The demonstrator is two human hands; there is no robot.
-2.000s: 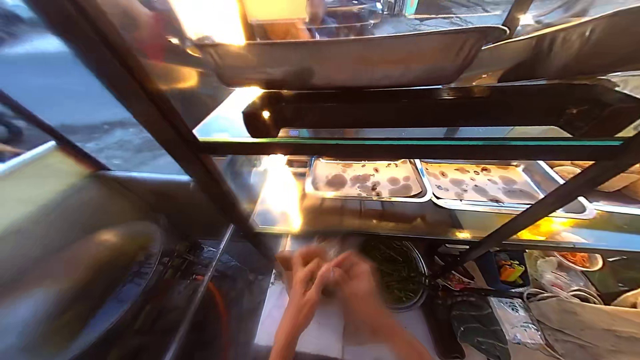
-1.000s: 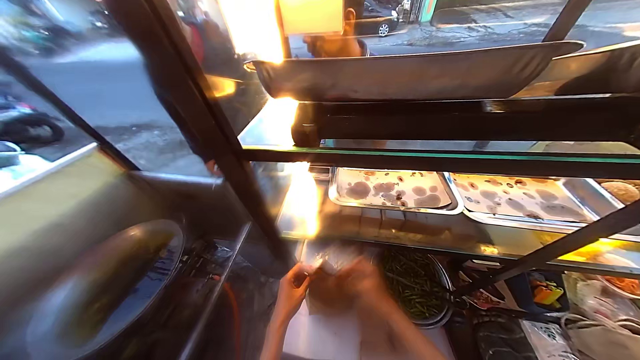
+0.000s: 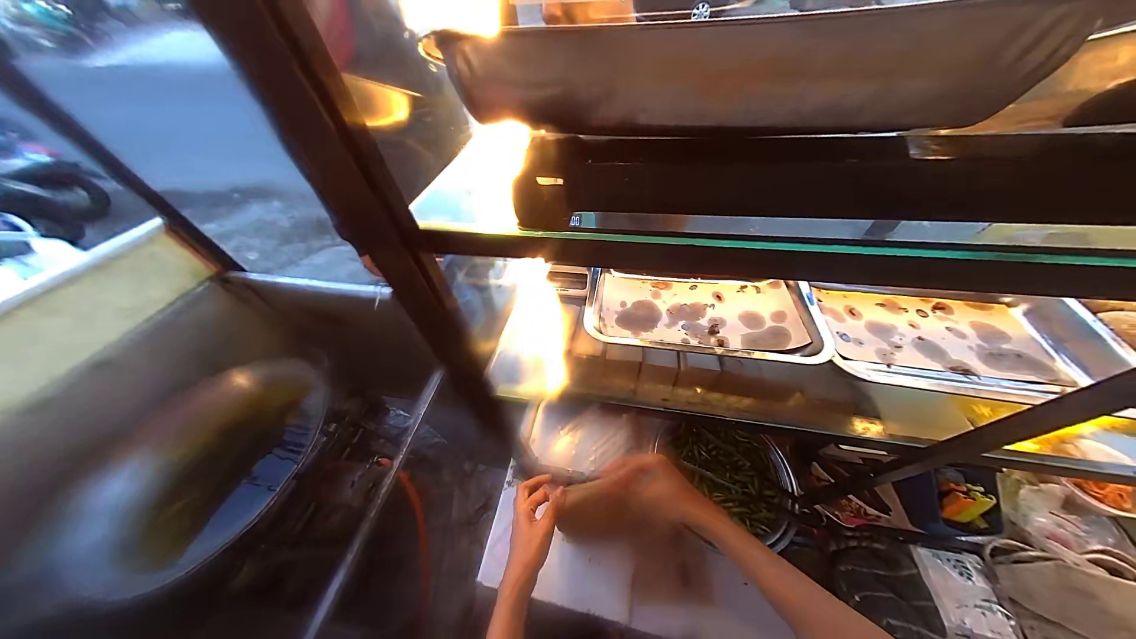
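My left hand point(image 3: 535, 517) is raised over the near end of a white board point(image 3: 577, 577), its fingers bent and the fingertips close together. Just right of it my right hand point(image 3: 643, 484) is blurred by motion, reaching in from the lower right. Something thin may lie between the two hands, but blur hides what it is. Below and behind my right hand is a brownish blurred patch, too unclear to name. Beside my right forearm stands a round metal bowl point(image 3: 785, 515) of chopped green vegetables point(image 3: 728, 470). A clear plastic sheet or bag point(image 3: 577, 435) seems to lie beyond the hands.
A large wok point(image 3: 222, 479) with liquid stands at the left beside a metal rail point(image 3: 377, 506). Metal trays point(image 3: 710, 353) with stained paper lie behind glass. A dark diagonal post point(image 3: 355, 195) and a shelf edge point(image 3: 799, 257) frame the work spot. Bags and a cloth point(image 3: 1056, 577) sit at right.
My right hand has shifted from close against my left hand to slightly farther right. The view has swung between frames.
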